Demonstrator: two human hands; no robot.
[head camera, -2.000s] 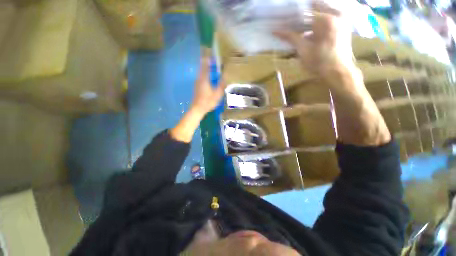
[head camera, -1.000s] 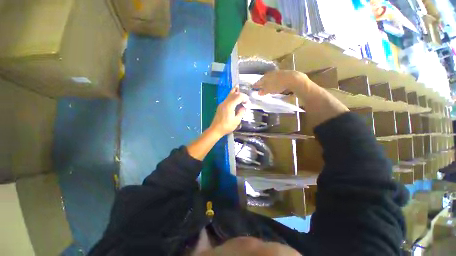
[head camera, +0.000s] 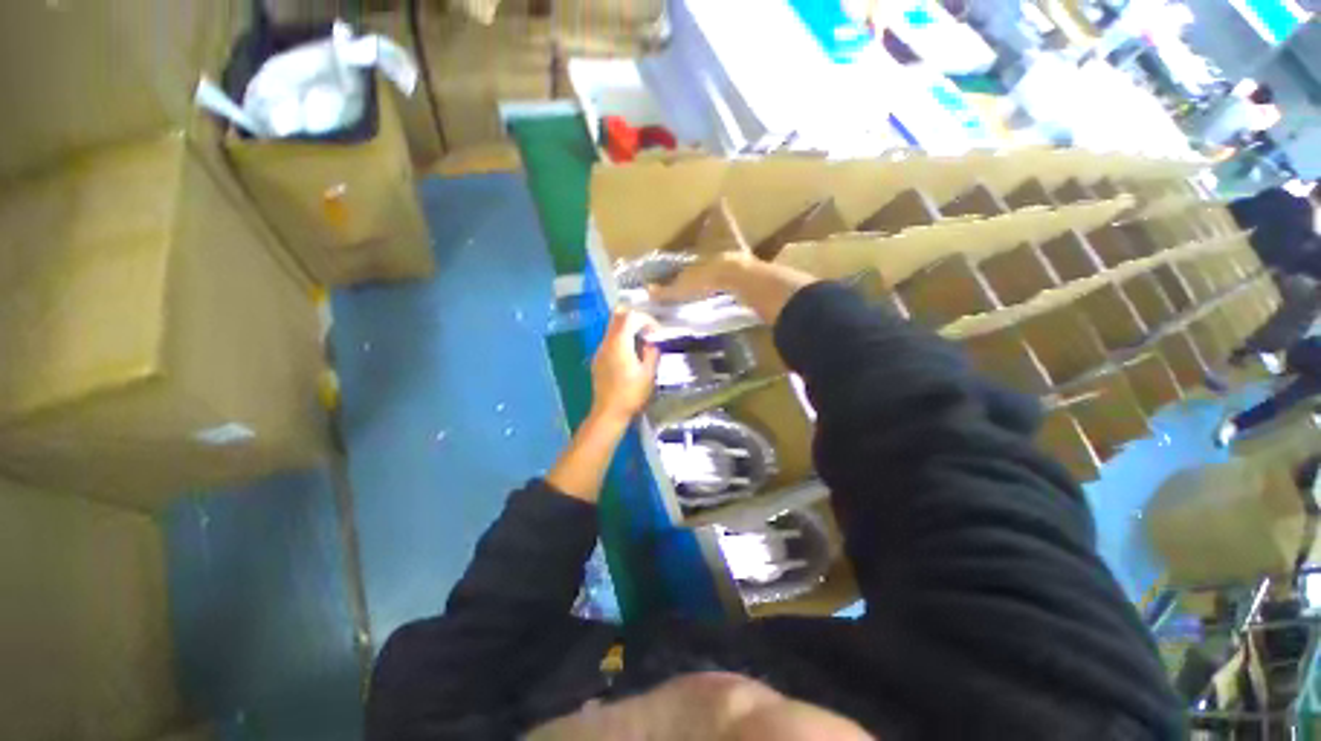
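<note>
Open retail boxes (head camera: 927, 249), brown inside, stand in a tight grid. Clear bubble bags with white devices lie in the near column, one in the middle compartment (head camera: 716, 460) and one in the nearest compartment (head camera: 771, 555). My left hand (head camera: 625, 371) has its fingers closed over the boxes' white left edge. My right hand (head camera: 724, 278) reaches palm down into the far left compartment, over a silvery bubble bag (head camera: 655, 269); its fingertips are hidden. A white flap (head camera: 703, 314) stands beside my hands.
Large brown cartons (head camera: 87, 290) stand on the blue floor (head camera: 449, 348) at the left, one holding white bags (head camera: 307, 90). A green bench edge (head camera: 558, 188) runs beside the boxes. A red item (head camera: 633, 139) and pale stacks (head camera: 753, 73) lie beyond. A person's dark clothing (head camera: 1282, 232) shows far right.
The view has turned and shows more boxes at the right. The bubble bag held in the air two seconds ago is no longer there. My right hand is now lower at the far compartment.
</note>
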